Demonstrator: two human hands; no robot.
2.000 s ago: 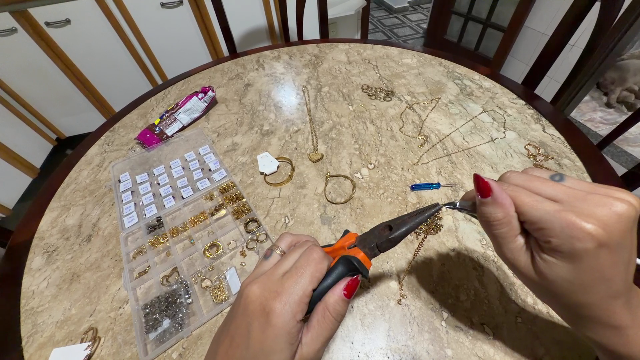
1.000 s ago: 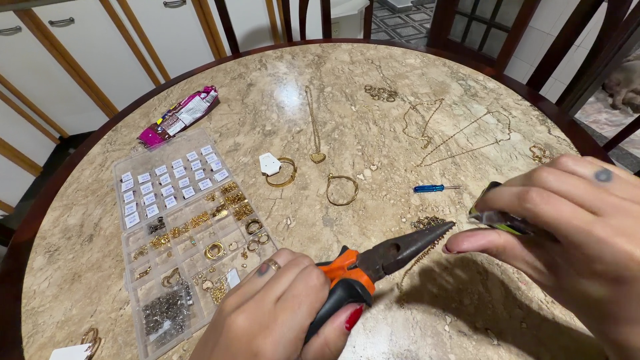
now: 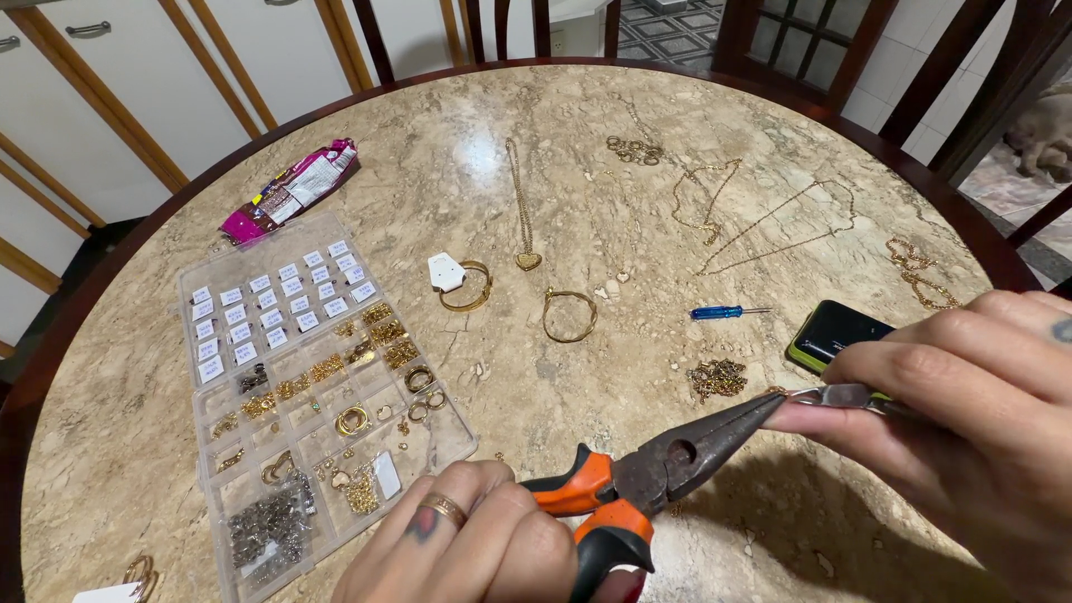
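My left hand (image 3: 494, 536) grips the orange and black handles of long-nose pliers (image 3: 670, 461), whose jaws point up and right. My right hand (image 3: 946, 419) holds a small metal tool (image 3: 837, 397), mostly covered by the fingers. Its tip meets the plier tips at a tiny gold-coloured piece (image 3: 777, 391). Just left of that meeting point a bunched gold chain (image 3: 717, 378) rests on the stone tabletop. A black and green case (image 3: 833, 335) lies behind my right fingers, partly hidden. Near it is a small blue screwdriver (image 3: 720, 312).
A clear compartment box (image 3: 335, 523) of gold findings and labelled tags spans the left. Beyond it lies a pink wrapper (image 3: 293, 191). Mid-table are a heart-pendant necklace (image 3: 527, 251), a tagged bracelet (image 3: 469, 289) and a twisted bangle (image 3: 569, 316). Chains (image 3: 787, 234) lie at the right.
The black and green case, near my right fingers a second ago, now lies on the table. The metal tool in my right hand has come back to the plier tips.
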